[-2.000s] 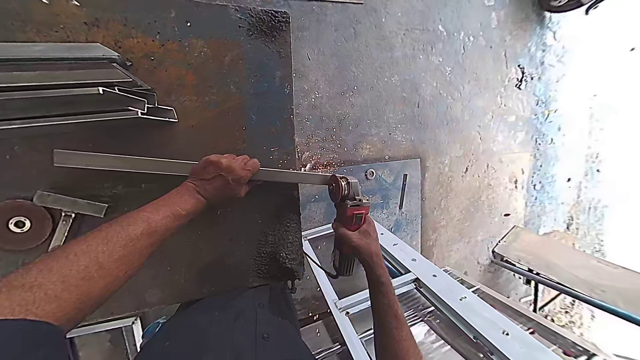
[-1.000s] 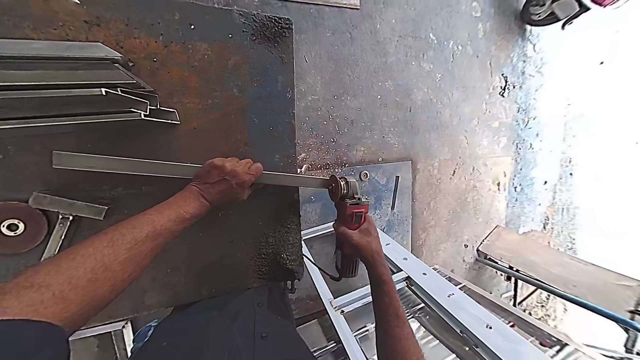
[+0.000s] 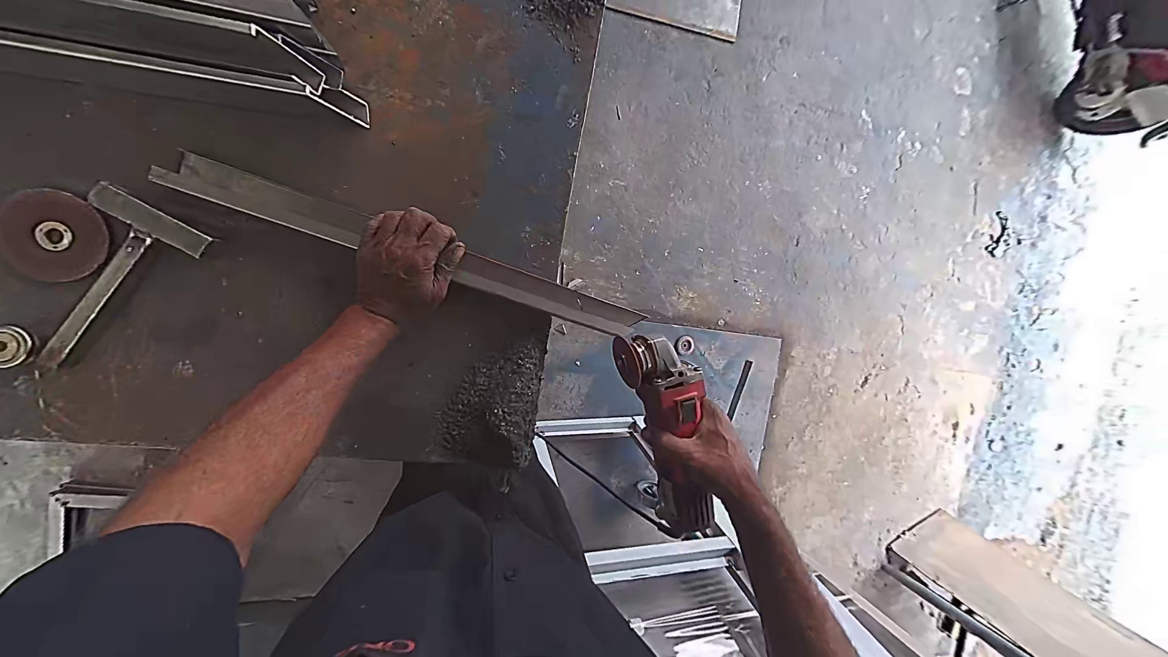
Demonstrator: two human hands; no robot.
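My left hand (image 3: 406,260) is closed around a long angled metal profile (image 3: 520,287), which lies slantwise on the dark steel table (image 3: 438,164) and juts past its right edge. In my right hand (image 3: 707,452) is a red and black angle grinder (image 3: 677,406), held by its body. Its disc (image 3: 630,361) is just below the profile's overhanging end; whether they touch I cannot tell. A loose abrasive disc (image 3: 87,251) and a T-shaped metal piece (image 3: 100,297) rest at the table's left.
Several metal channels (image 3: 182,68) lie at the upper left of the table. Below the grinder are a white metal frame (image 3: 662,558) and a black cord (image 3: 598,484). A bench (image 3: 1022,584) stands at lower right, and part of a motorcycle (image 3: 1109,87) shows at upper right.
The profile has turned so its right end sits lower, and its angled inner side now shows. The grinder's disc, earlier at the profile's end, is now just below it. The view has shifted.
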